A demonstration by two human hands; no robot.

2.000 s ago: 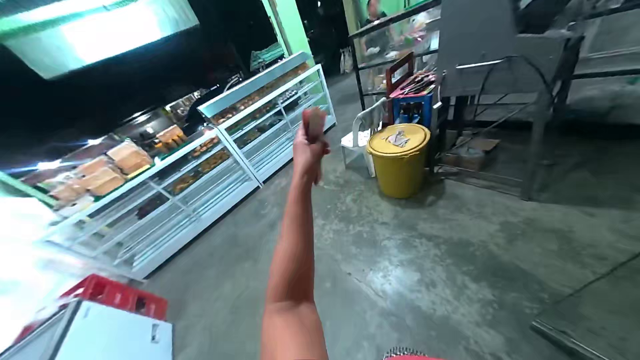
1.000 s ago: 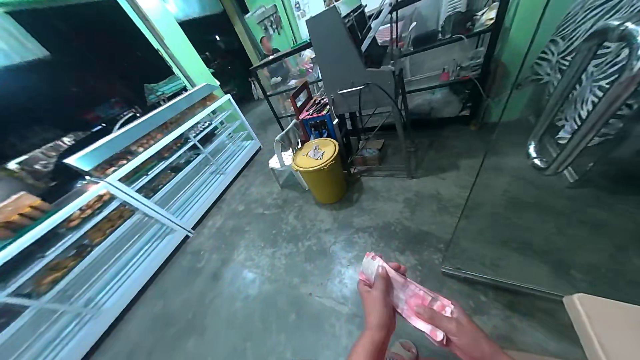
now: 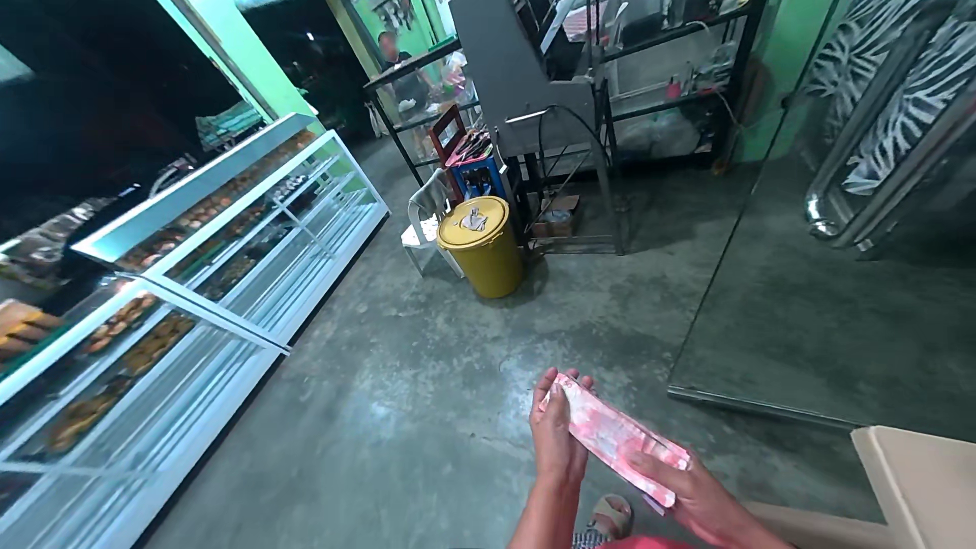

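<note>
A long, narrow pink-and-white bundle (image 3: 610, 435), which looks like folded paper or a wrapper, lies between my two hands at the lower right of the head view. At its upper left end, my left hand (image 3: 560, 435) grips it, thumb on top. My right hand (image 3: 679, 480) holds the lower right end, with the thumb across its face. The bundle slants down to the right. A sandalled foot (image 3: 612, 512) shows on the floor just below it.
Glass display cases (image 3: 210, 309) with baked goods line the left. Ahead stand a yellow lidded bin (image 3: 494, 263), a white chair (image 3: 418, 225) and a grey metal machine (image 3: 526, 72). A glass panel (image 3: 801, 328) and a beige tabletop edge (image 3: 877, 473) are at right. A person (image 3: 390, 49) is in the background.
Two seconds ago one arm reached forward; now both hands hold the bundle low, as they did one second ago. The view has swung right.
</note>
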